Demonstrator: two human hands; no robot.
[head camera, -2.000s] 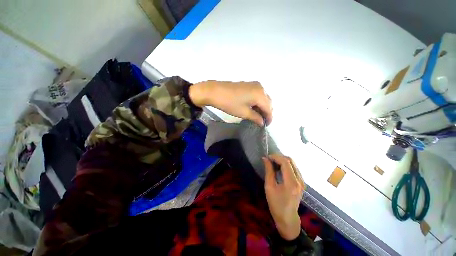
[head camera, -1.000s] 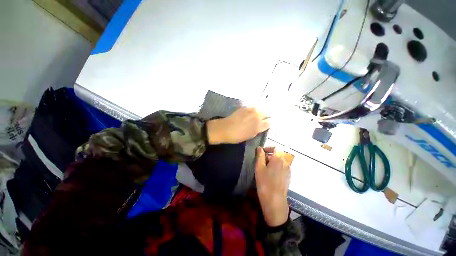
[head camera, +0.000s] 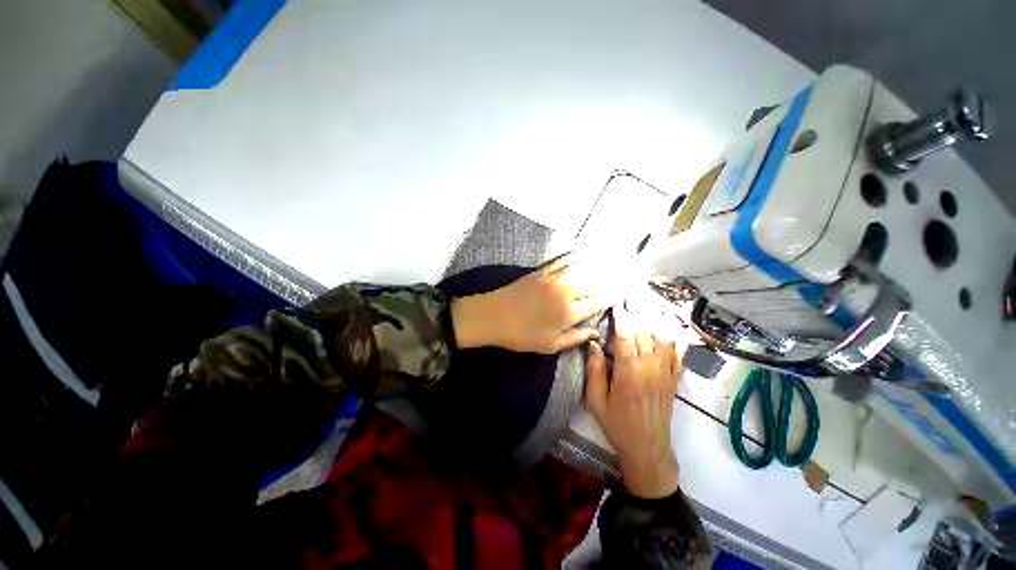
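Observation:
The grey garment panel (head camera: 498, 238) lies on the white machine table with a dark navy piece (head camera: 496, 390) on it. My left hand (head camera: 533, 310) lies flat over both, fingers towards the needle area. My right hand (head camera: 637, 390) presses the cloth's right edge, with its fingertips close to those of my left hand. The sewing machine (head camera: 769, 223) stands just to the right of my fingers. Bright glare hides the needle area and the cloth edge there.
Green-handled scissors (head camera: 773, 421) lie right of my right hand. A tan scrap (head camera: 816, 478) lies near them. A dark cloth pile with pale strips (head camera: 50, 340) is at the far left. The table's ruler-marked front edge (head camera: 240, 258) runs below my left sleeve. Blue tape (head camera: 228, 47) marks the back-left corner.
The view has shifted. Both hands and the cloth have come closer to the machine's needle area. My left hand now lies flatter on the cloth, and my right hand's fingers are more extended.

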